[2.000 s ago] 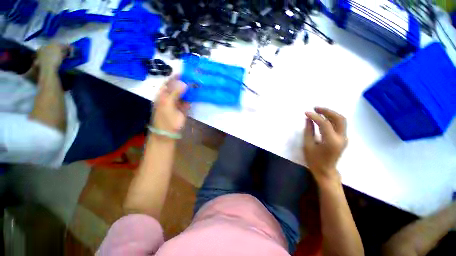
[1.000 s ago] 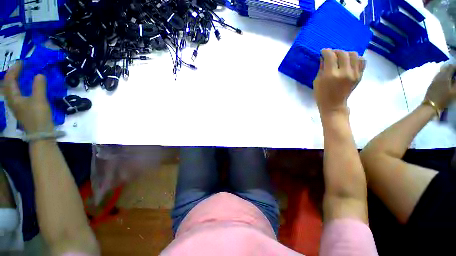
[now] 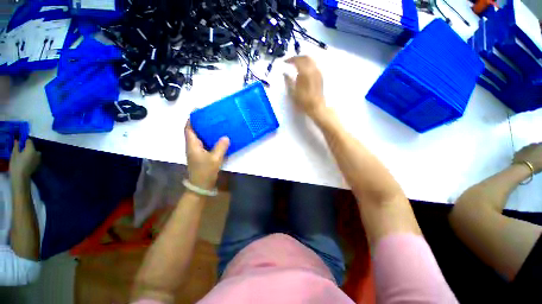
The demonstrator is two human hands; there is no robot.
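My left hand holds one bright-blue blister tray by its lower left edge, over the near edge of the table, with a ribbed patch at its right side. No cable shows in the tray. My right hand is over the table beyond the tray, at the right side of the black cable pile. Its fingers are apart and nothing shows in them. The stack of empty blue trays stands to the right of my right hand.
Filled trays lie heaped at left, with a black cable bundle beside them. Printed cards lie far left. A layered white-and-blue stack is at the far edge. More blue trays stand far right. Workers' arms are on both sides.
My left hand has moved right from the filled heap and now holds a blue tray. My right hand has left the tray stack and moved left towards the cable pile. The view has shifted.
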